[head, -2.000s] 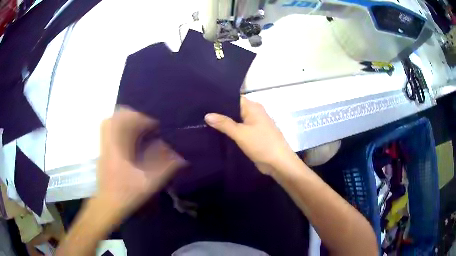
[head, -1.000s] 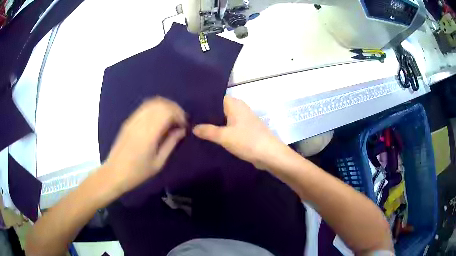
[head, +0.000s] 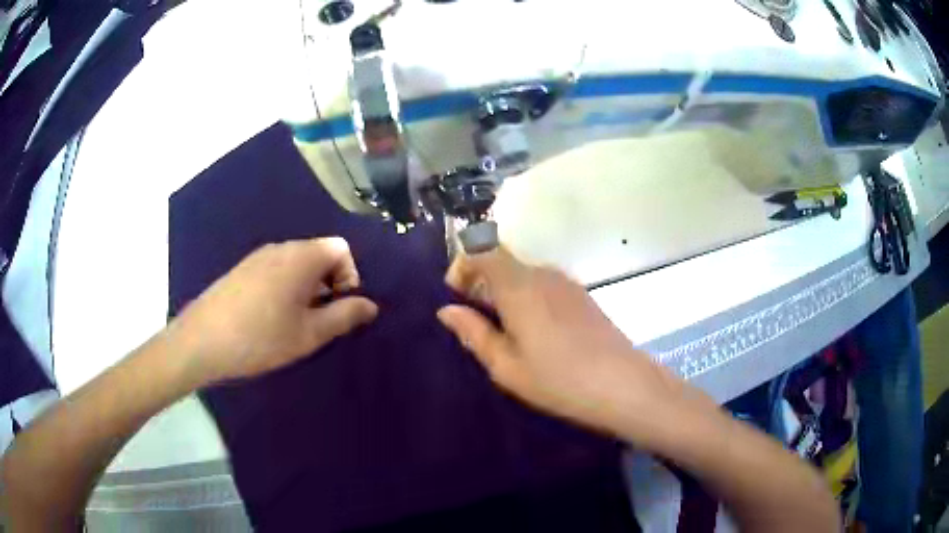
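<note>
A large dark purple garment panel point(head: 364, 416) lies over the table's front edge and reaches up under the needle area of the white sewing machine point(head: 645, 115). My left hand point(head: 281, 302) pinches the panel left of the presser foot point(head: 406, 219), thumb and curled fingers close together. My right hand point(head: 541, 333) holds the panel on the right, just below the foot, thumb and forefinger on the cloth. The machine head hides the panel's far end.
Yellow-and-black snips point(head: 806, 202) and black-handled scissors point(head: 888, 229) lie at the right. A measuring scale point(head: 770, 318) runs along the front edge. A blue basket point(head: 890, 406) with scraps is below right. Dark cloth pieces point(head: 16, 359) lie at the left.
The view has shifted, showing more of the machine head. The panel now reaches under the needle area. My hands have moved apart, one on each side, nearer the presser foot.
</note>
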